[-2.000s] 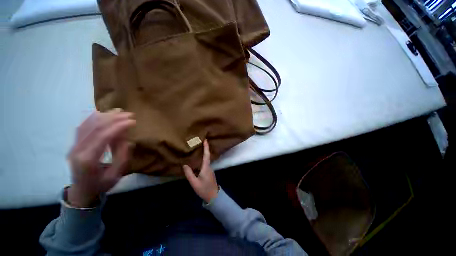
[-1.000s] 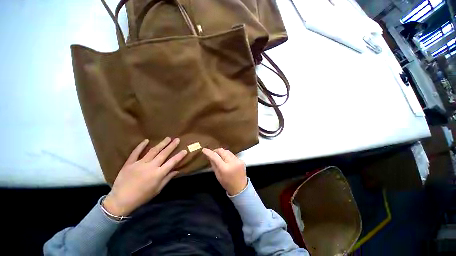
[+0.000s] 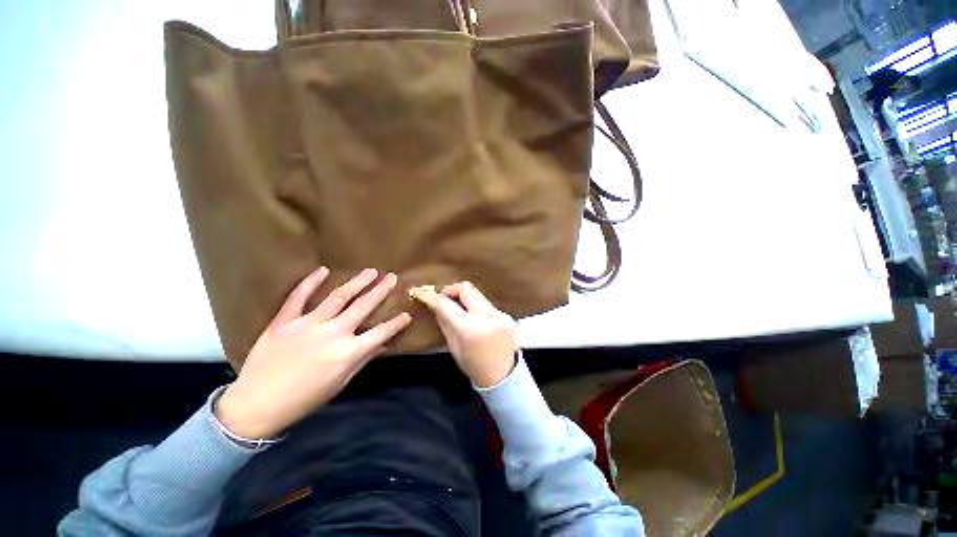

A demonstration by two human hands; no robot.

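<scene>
A brown tote bag (image 3: 388, 168) lies flat on the white table, its mouth and handles away from me. A small pale-gold label (image 3: 422, 291) is near the bag's bottom edge. My left hand (image 3: 315, 346) lies flat on the bag left of the label, fingers spread, holding nothing. My right hand (image 3: 477, 334) has its thumb and index finger at the label and partly covers it; whether it pinches the label is unclear. Thin brown straps (image 3: 614, 210) trail at the bag's right side.
Another brown bag (image 3: 624, 37) lies beyond the first one. White sheets (image 3: 735, 52) lie at the far right of the white table (image 3: 735, 231). An open bin-like container (image 3: 672, 451) with a red outer side stands on the floor below the table edge.
My left hand came down from above the bag and now rests on it. My right fingers moved onto the label. The bag's near part appears spread flatter.
</scene>
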